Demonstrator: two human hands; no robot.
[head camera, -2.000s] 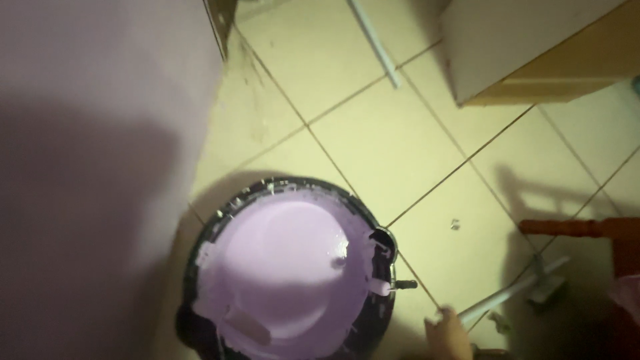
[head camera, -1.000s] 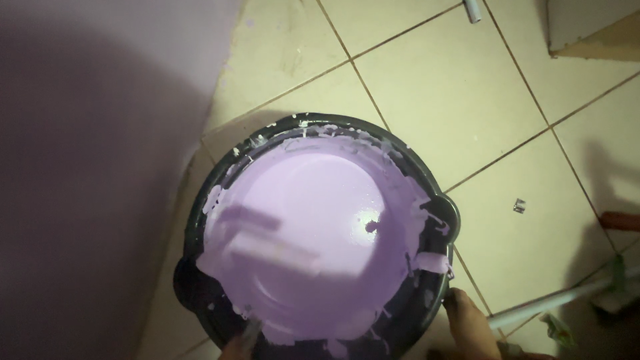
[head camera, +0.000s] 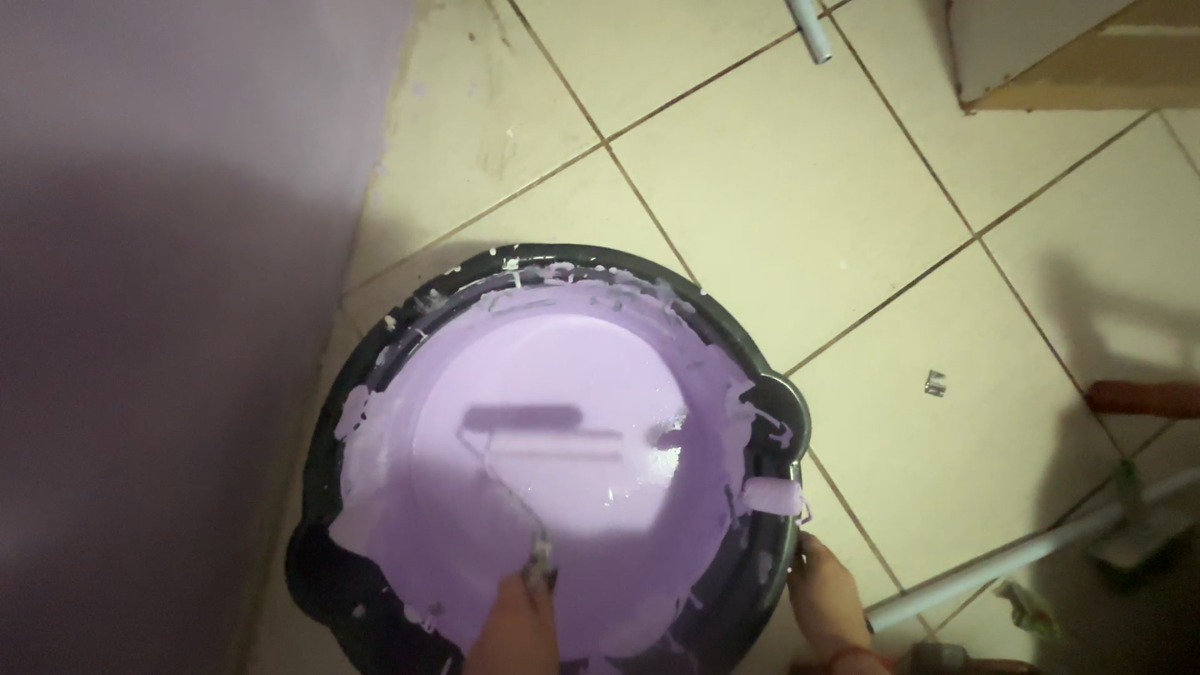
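A round black basin (head camera: 553, 255) holds lilac paint (head camera: 562, 375), with paint smeared over its inner wall and rim. My left hand (head camera: 514, 623), low in the middle, grips a paint roller (head camera: 558, 445) by its handle end; the wire frame reaches up to a lilac cover over the paint, with a dark shadow beside it. A smaller lilac roller (head camera: 773, 495) rests across the right rim. My right hand (head camera: 830, 595) is at the outer right side of the basin, below that roller, its fingertips by a dark part; whether it grips the rim or a handle is unclear.
A lilac wall (head camera: 187, 281) stands close on the left. On the tiled floor (head camera: 844, 234) are a pale pole (head camera: 994, 562) at lower right, another tube end (head camera: 814, 33) at the top and a small scrap (head camera: 935, 382). A cabinet corner (head camera: 1041, 56) juts in at upper right.
My left hand and its roller have come into clear view over the paint. My right hand, lower and away from the rim two seconds ago, is now against the basin's side.
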